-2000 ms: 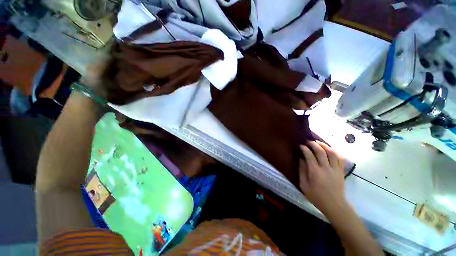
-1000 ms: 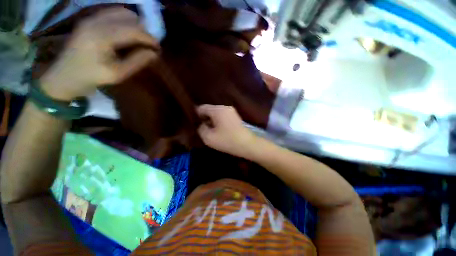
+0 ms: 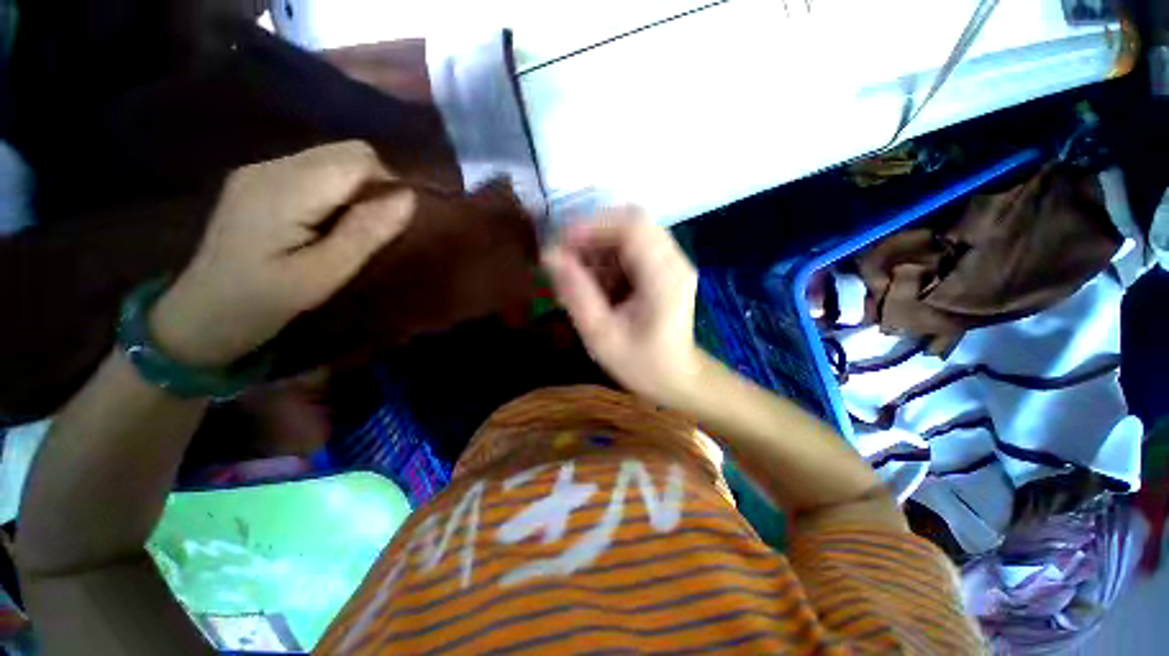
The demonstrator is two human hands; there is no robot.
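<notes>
The dark brown fabric panel (image 3: 385, 288) spreads over the left part of the view and hangs over the table's front edge. My left hand (image 3: 276, 250), with a dark green band at the wrist, pinches it near its middle. My right hand (image 3: 628, 301) is blurred, with curled fingers, at the panel's right edge; whether it grips the cloth cannot be told. A pale grey strip (image 3: 481, 109) lies at the panel's upper right on the table. The sewing machine's head is out of view.
The white machine table (image 3: 718, 103) runs across the top. A blue crate (image 3: 820, 372) at the right holds brown cloth (image 3: 1026, 244) and white cloth with dark stripes (image 3: 1013, 397). A green printed board (image 3: 282, 545) is at lower left, near my left forearm.
The view has swung right and down, bringing in the crate and losing the machine head. My right hand has left the cloth by the needle area and come to the panel's edge near my body.
</notes>
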